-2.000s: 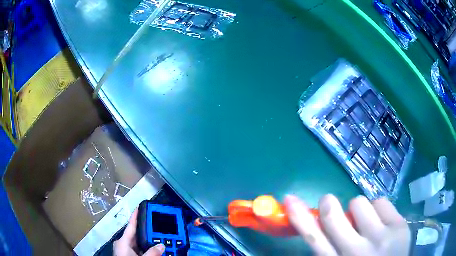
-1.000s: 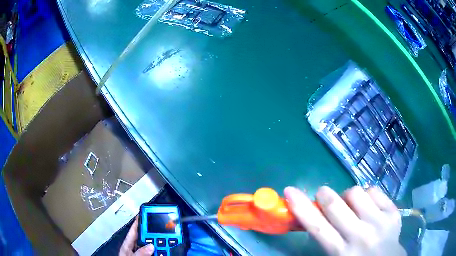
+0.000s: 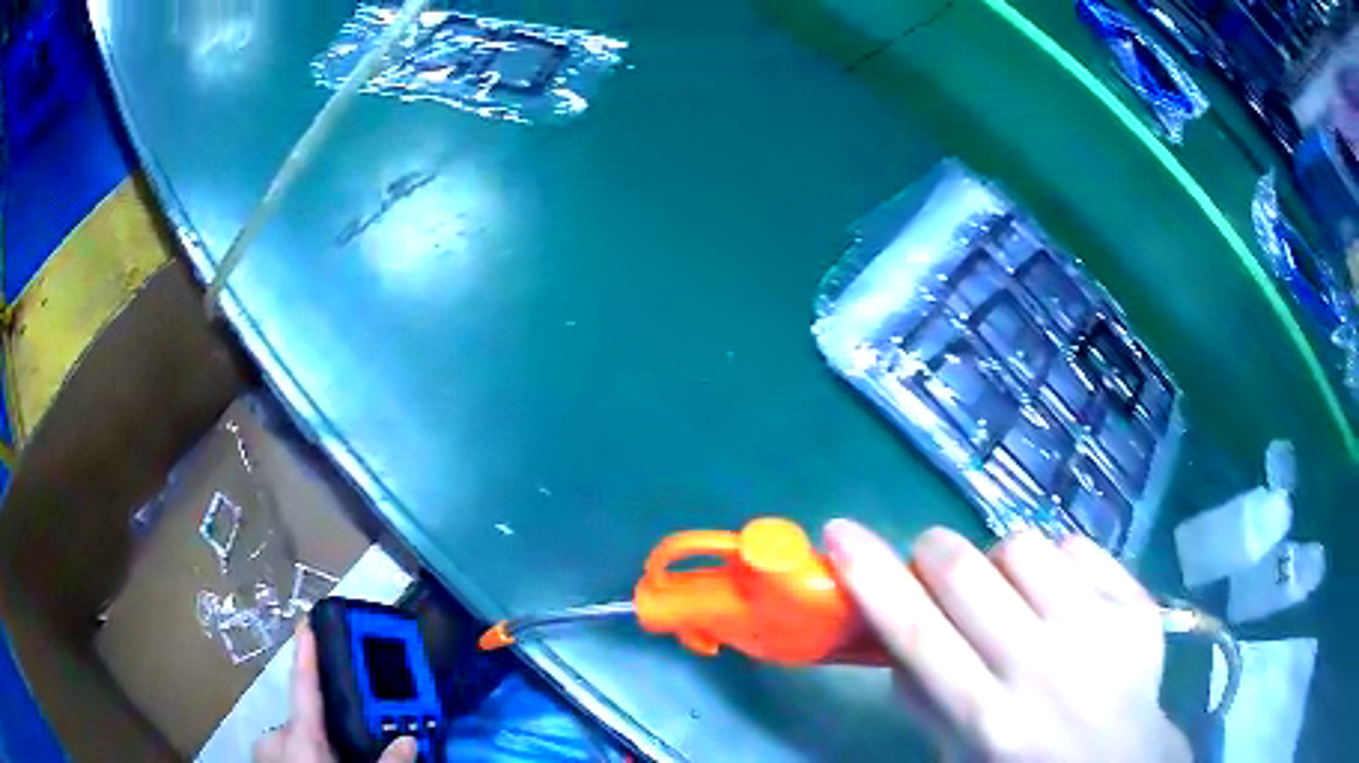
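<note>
A battery tester [image 3: 394, 671] with a black case, blue face and dark screen is in my left hand [image 3: 303, 713] at the lower left, off the bench edge. It is tilted, and my thumb lies by its buttons. My right hand [image 3: 1014, 641] is shut on an orange air blow gun [image 3: 760, 590] above the bench. The gun's thin nozzle points left, and its orange tip is to the right of the tester, apart from it. My right fingers hide the gun's rear part. The bottom of the tester is cut off by the picture's edge.
A lens sheet pack [image 3: 1014, 373] lies on the green bench [image 3: 641, 298]. White bottles [image 3: 1234, 537] and a white sheet [image 3: 1267, 701] are at the right. An open carton [image 3: 164, 581] with clear scraps stands left. A pale hose [image 3: 313, 142] crosses the bench's far-left edge.
The tester has moved left and turned, its face now angled to the right. The nozzle tip, earlier over the screen, is now apart from it. The bench view has shifted left.
</note>
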